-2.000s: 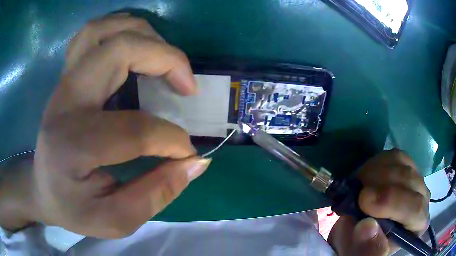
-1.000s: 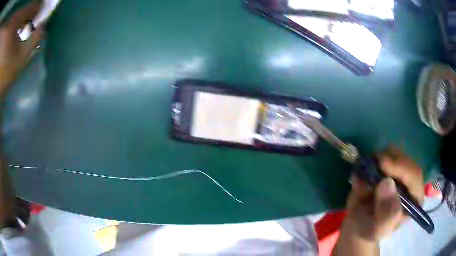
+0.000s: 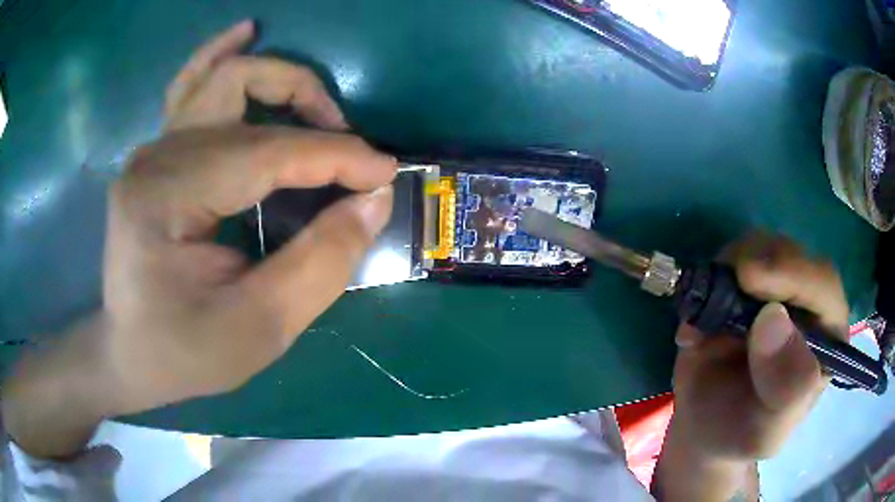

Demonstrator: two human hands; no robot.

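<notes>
A black phone housing (image 3: 600, 181) lies on the green mat, its circuit board (image 3: 491, 214) facing up in the right half. My left hand (image 3: 236, 206) pinches the edge of a dark glossy LCD module (image 3: 397, 230) between thumb and index finger, over the housing's left part. The orange flex cable (image 3: 445, 218) runs from the module to the board's left edge. My right hand (image 3: 761, 343) holds the soldering iron (image 3: 659, 274) like a pen. Its tip end is over the middle of the board; contact cannot be told.
Solder wire (image 3: 388, 375) curls loose on the mat below the housing. Another phone unit (image 3: 677, 34) lies at the top right, cut by the frame edge. A round cream-rimmed tip cleaner (image 3: 844, 147) stands at the right edge. The mat's curved front edge runs near my body.
My left hand came back from the far left and took hold of the LCD module, which now shows its dark face instead of its pale back. The iron shifted slightly left over the board.
</notes>
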